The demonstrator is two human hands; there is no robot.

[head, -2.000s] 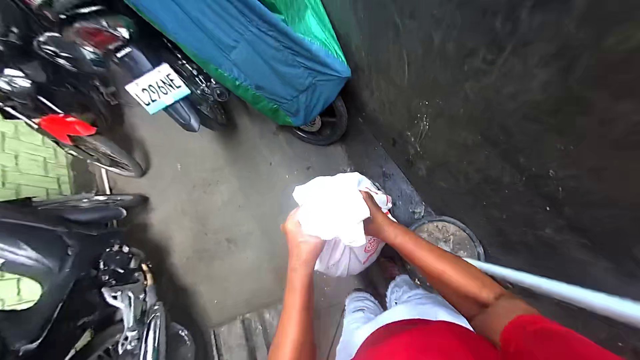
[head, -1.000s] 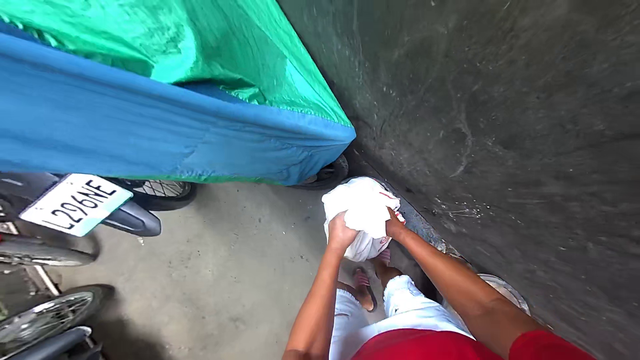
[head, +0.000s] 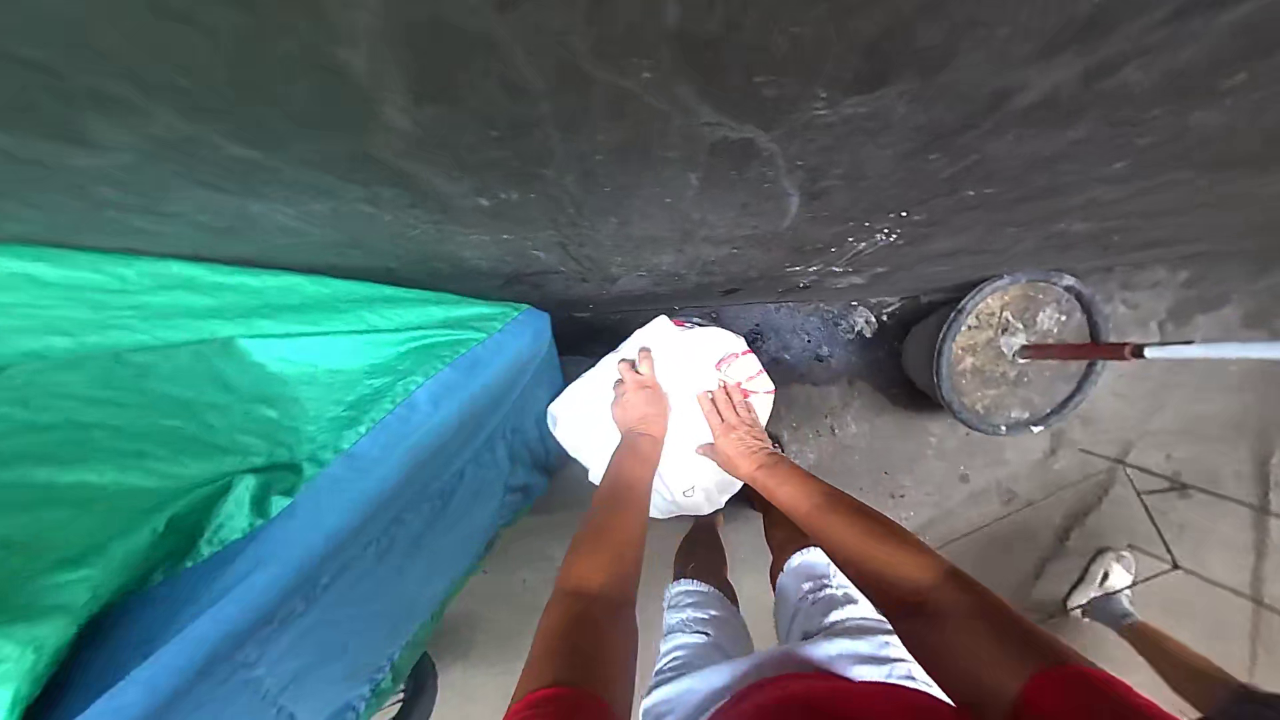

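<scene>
A full white plastic bag (head: 690,340) with red print sits in front of my legs, close to the foot of the dark wall. My left hand (head: 641,400) is on top of it, its fingers curled on the plastic; whether they grip it I cannot tell. On the bag's right part rests my right hand (head: 738,435), palm down with the fingers spread and extended. What the bag contains and what it stands on are hidden.
A blue and green tarp cover (head: 400,450) fills the left side, with part of a wheel below it. The dark wall (head: 640,150) runs across the top. At right stands a round bucket (head: 1020,390) with a pole at its top. Another person's foot in a light shoe (head: 1102,578) is at lower right.
The view has turned strongly toward the wall. The white bag, held between both hands before, now has my right hand flat on it. Another person's foot has come into view.
</scene>
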